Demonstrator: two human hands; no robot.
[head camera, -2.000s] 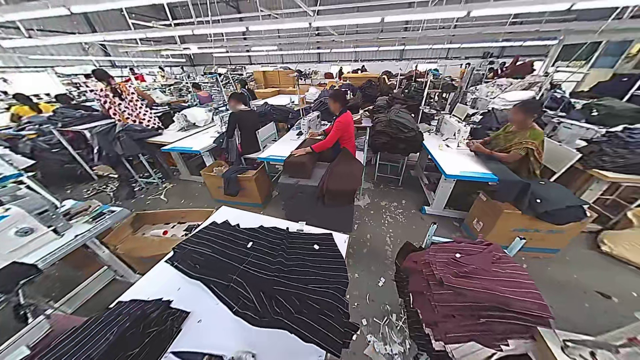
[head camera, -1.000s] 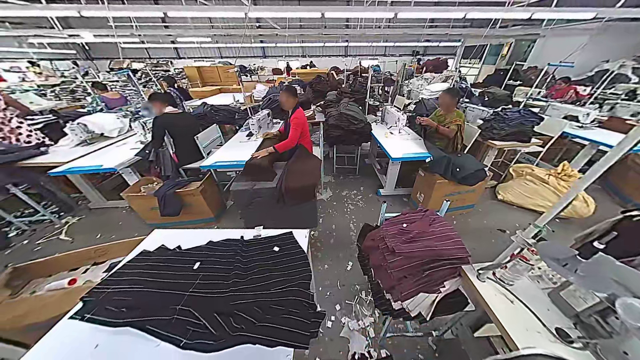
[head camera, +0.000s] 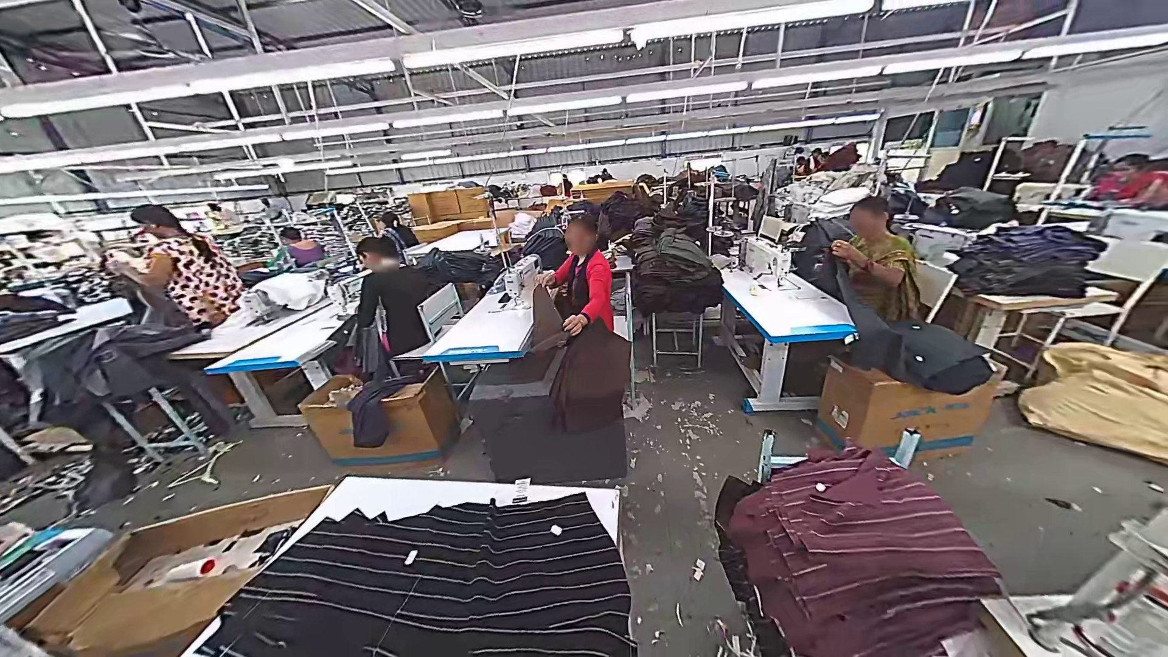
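Observation:
Neither of my hands shows in the head view. Nearest to me, black cloth pieces with white pinstripes (head camera: 456, 575) lie spread over a white tabletop (head camera: 598, 499), with small white tags on them. To their right, a stack of maroon striped cloth pieces (head camera: 849, 538) hangs over its support, dark cloth under its left side. An open cardboard box (head camera: 100, 598) with pale items inside stands left of the table.
Ahead, a person in red (head camera: 598, 287) handles brown cloth at a sewing machine (head camera: 520, 278). Another person (head camera: 881, 265) holds dark cloth beside a cardboard box (head camera: 899, 411). Cloth scraps litter the grey floor (head camera: 680, 465). A tan cloth bundle (head camera: 1100, 401) lies at right.
The view has shifted and tilted. The person in red has raised the brown cloth from beside the machine table. The person at right now holds dark cloth up higher.

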